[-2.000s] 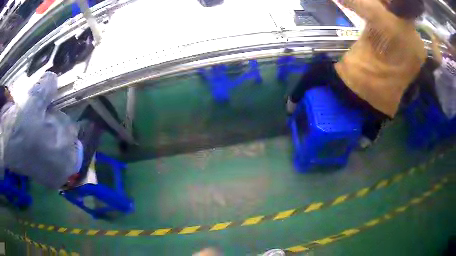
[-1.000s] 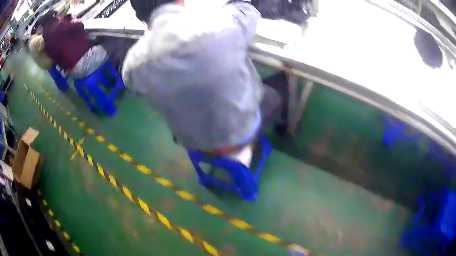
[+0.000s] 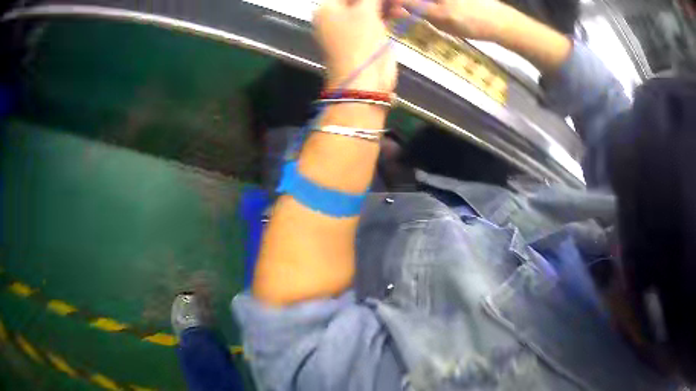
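Neither of my own hands can be made out. Nearest in front of me, a seated person in a blue-grey denim garment reaches both bare arms to the line. One forearm (image 3: 324, 229) has a blue wrist strap (image 3: 320, 192) and bracelets. The hands meet at the top edge, partly cut off, around a thin bluish cord (image 3: 374, 61). What else they hold cannot be told. A yellow-tan strip with dark marks (image 3: 465, 65), which looks like a PCB panel, lies on the rail (image 3: 439, 114) under the other arm.
A large dark mass (image 3: 656, 191), apparently hair, fills the right side. Part of a blue stool (image 3: 253, 229) shows beside the lap. A shoe and blue trouser leg (image 3: 202, 355) stand on the green floor (image 3: 99, 221) near yellow-black tape (image 3: 107, 324).
The view has swung and come close to a denim-clad person at the line. The grey-shirted person, the cardboard box and the wide white tabletop seen before are out of view.
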